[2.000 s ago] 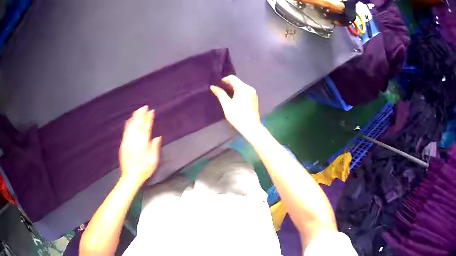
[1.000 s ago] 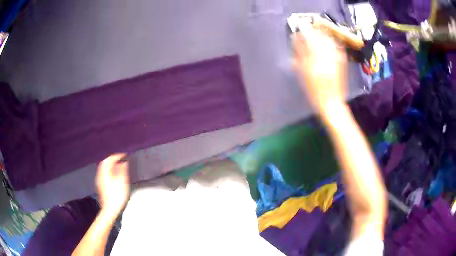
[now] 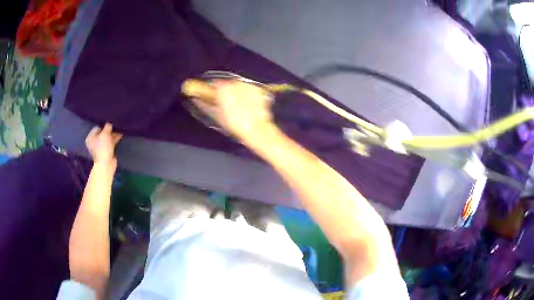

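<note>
Dark purple trousers (image 3: 345,164) lie along the grey ironing table, with the straight narrow end at the right and the wider part at the left. My right hand (image 3: 243,108) is shut on the wooden handle of the steam iron (image 3: 202,108), which is on the left-middle part of the trousers. The iron is blurred and partly hidden by my hand. My left hand (image 3: 103,142) is at the near left edge of the trousers, its fingertips touching the cloth; whether it grips is unclear.
The yellowish steam hose (image 3: 451,140) and black cable (image 3: 386,82) run right from the iron across the grey table (image 3: 445,58). An orange-red heap (image 3: 44,29) is at the far left. Dark purple cloth (image 3: 35,222) hangs at the lower left.
My right hand has taken hold of the iron and brought it left onto the trousers, with hose and cable trailing. My left hand has moved to the cloth's edge. The view has turned left.
</note>
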